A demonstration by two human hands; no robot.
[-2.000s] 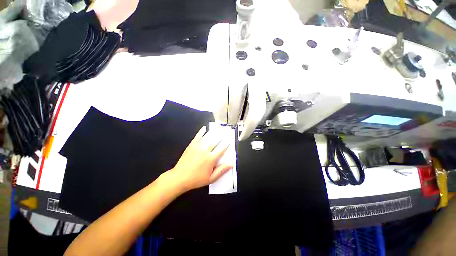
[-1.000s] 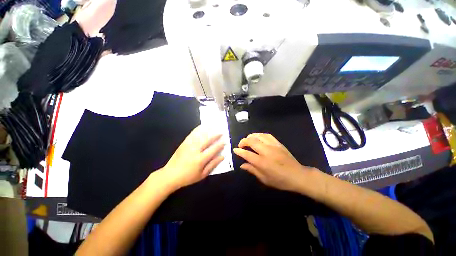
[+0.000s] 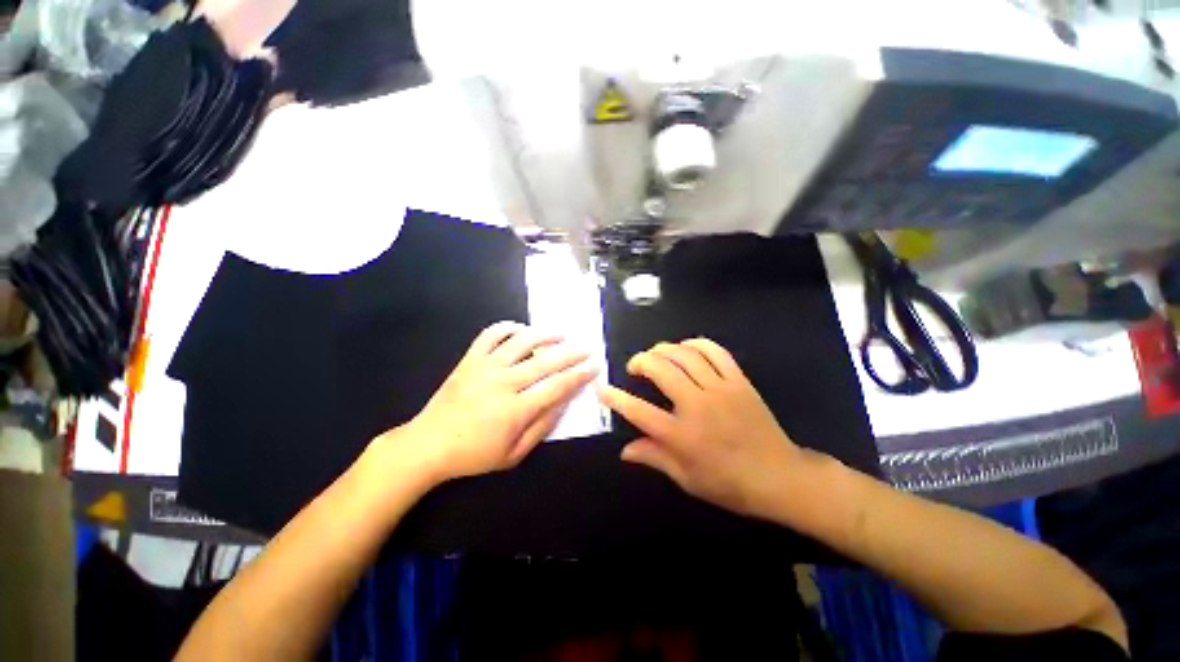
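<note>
A large black garment panel with a curved edge lies flat on the white table, its right part under the sewing machine head. A white strip lies upright on it, running up to the presser foot area. A narrow black strip shows along the white strip's right edge. My left hand rests flat on the white strip and panel, fingers slightly apart. My right hand rests on the panel just right of the strip, its fingertips near the strip's edge. Neither hand visibly grips anything.
Black shears lie right of the panel. A ruler runs along the table's front edge. Bundles of small black pieces and plastic bags are at left. A black panel stack lies behind. Blue crates are below.
My right hand has come in from the right and lies beside the strip. My left hand has slid down the strip. The camera view has shifted closer to the needle area.
</note>
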